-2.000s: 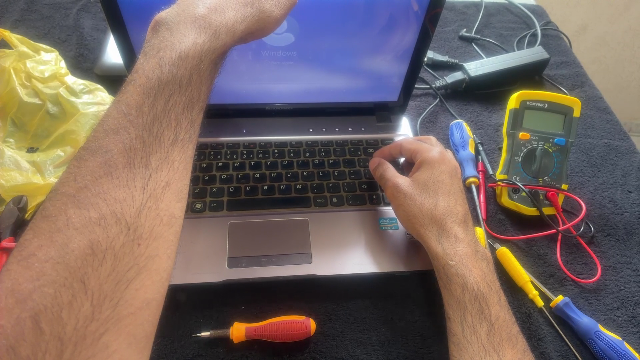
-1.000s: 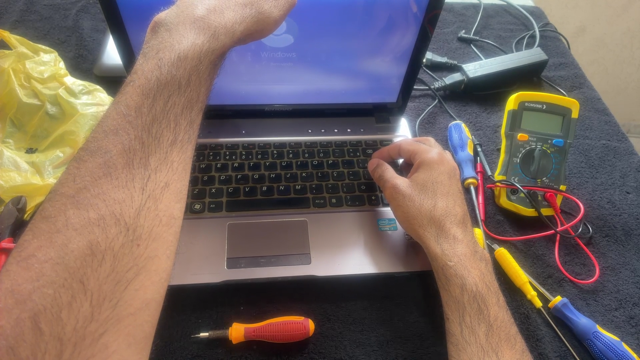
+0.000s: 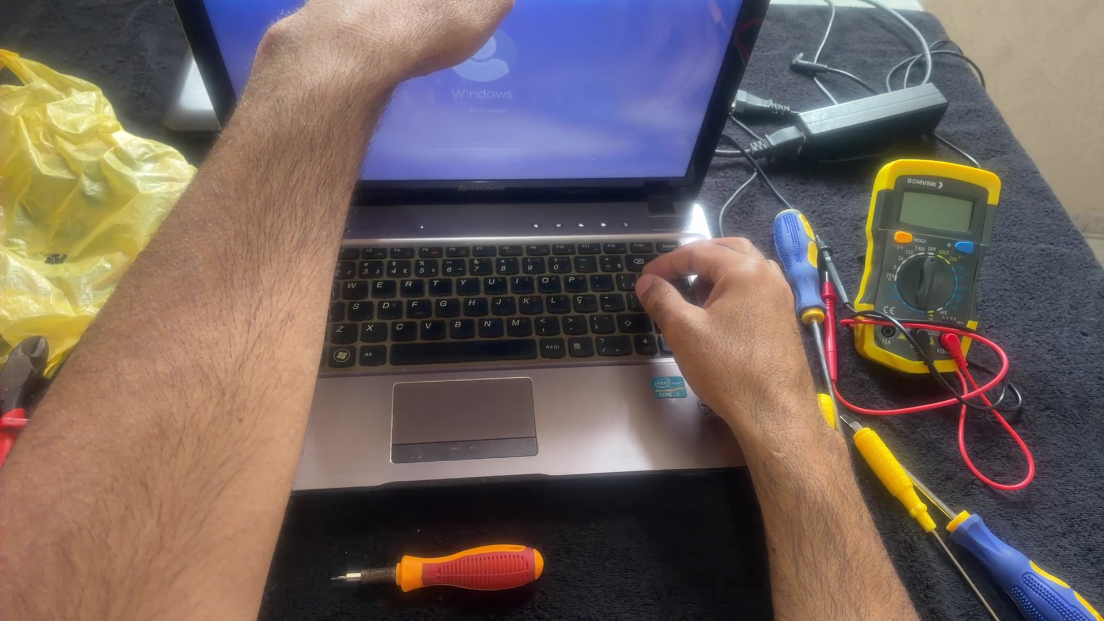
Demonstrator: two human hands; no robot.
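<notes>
An open Lenovo laptop stands in the middle, its screen lit blue with a user icon. My left hand is raised in front of the screen's upper part; its fingers run out of the top of the view. My right hand rests at the right side of the keyboard, thumb and index finger bent close together near the backspace and enter keys. Whether anything lies between those fingertips cannot be told. An orange and red screwdriver lies before the laptop's front edge.
A yellow plastic bag and red-handled pliers are at left. To the right lie a power adapter with cables, a yellow multimeter with red and black leads, and several screwdrivers, one blue. A dark cloth covers the table.
</notes>
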